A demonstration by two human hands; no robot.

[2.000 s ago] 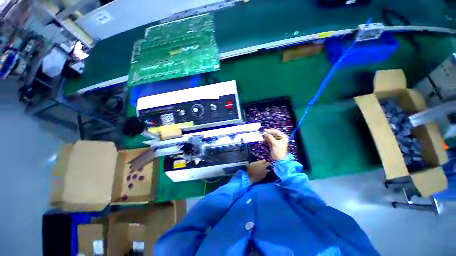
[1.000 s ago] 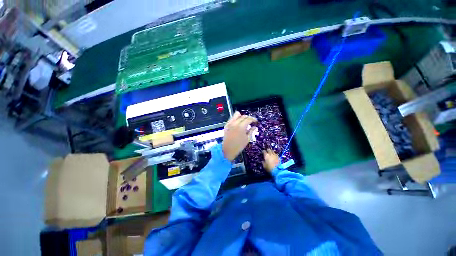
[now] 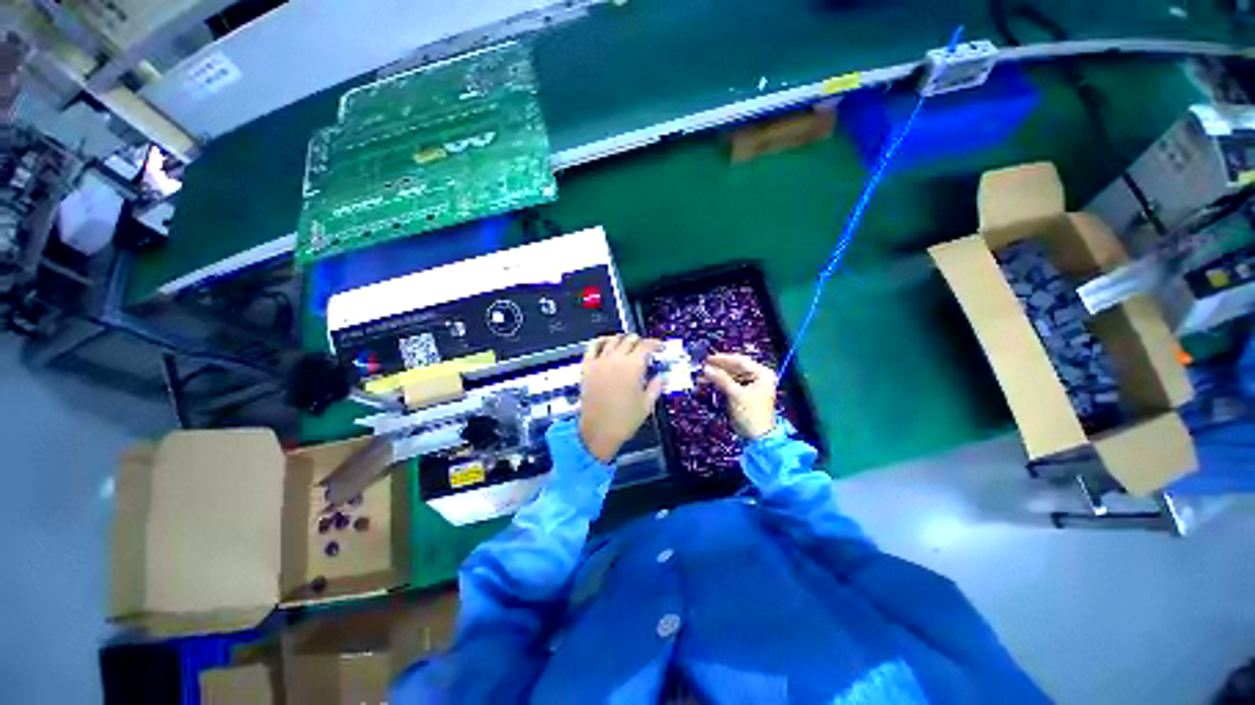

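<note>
The white-and-black lead cutter point(image 3: 475, 296) lies in front of me, its silver-white feed rail point(image 3: 558, 379) along the front. The rail's right end point(image 3: 673, 368) is over the black tray point(image 3: 809, 427) of purple capacitors point(image 3: 716, 310). My left hand point(image 3: 615, 395) lies over the rail near that end, fingers bent; whether it grips anything is hidden. My right hand point(image 3: 745, 395) is at the rail end, thumb and finger pinched on a small dark piece, likely a capacitor; detail is blurred.
An open brown box point(image 3: 374, 551) with several purple pieces stands left, under the chute point(image 3: 361, 466). Green circuit boards point(image 3: 427, 159) lie behind the machine. A blue cord point(image 3: 842, 248) runs from the bench edge to my right wrist. A carton point(image 3: 998, 358) of grey parts stands right.
My right hand has moved up from the tray's parts to the rail end. My left hand, earlier low beside the rail, came onto the rail and has shifted slightly left. The whole view has shifted.
</note>
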